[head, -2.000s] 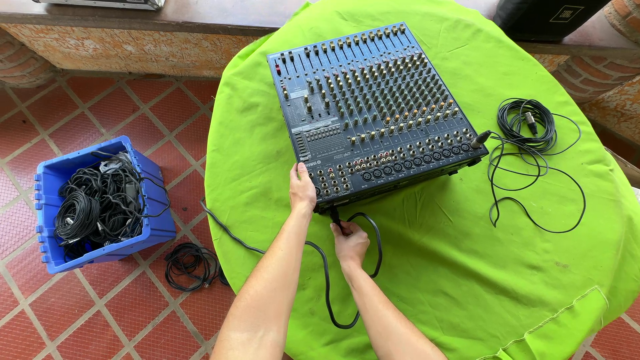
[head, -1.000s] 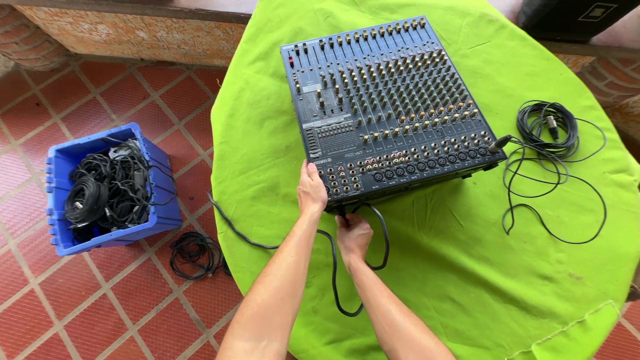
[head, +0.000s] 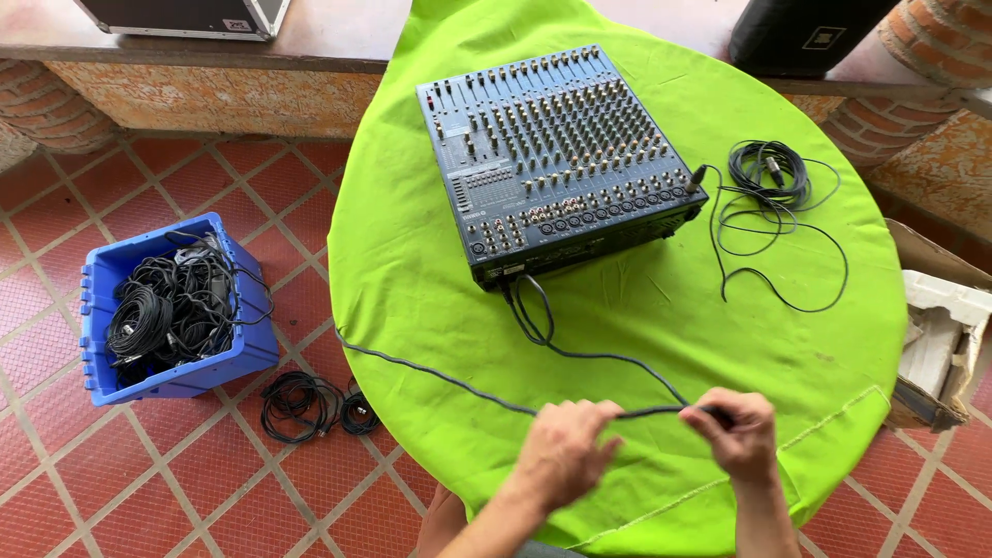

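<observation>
A Yamaha audio mixing console (head: 558, 147) lies on a green tablecloth (head: 434, 325). From its rear panel a black cable (head: 597, 355) loops toward the table's near side. My right hand (head: 736, 430) is closed around this cable, which doubles back there. My left hand (head: 566, 449) is over the stretch that runs off the table's left edge; its thumb stands apart, and whether the fingers grip the cable is hidden. An XLR connector (head: 696, 178) is plugged in at the console's right corner, and a coiled black cable (head: 767, 174) rests to the right of it.
A blue plastic crate (head: 180, 387) full of black cables stands on the tiled floor at left, with coiled cables (head: 298, 407) beside it. At right is an open cardboard box (head: 949, 403) with white foam. A black speaker (head: 806, 39) and a flight case (head: 194, 17) sit on the ledge behind.
Both hands have left the console and moved toward the near side of the table. The cable from its rear now stretches out to the right hand.
</observation>
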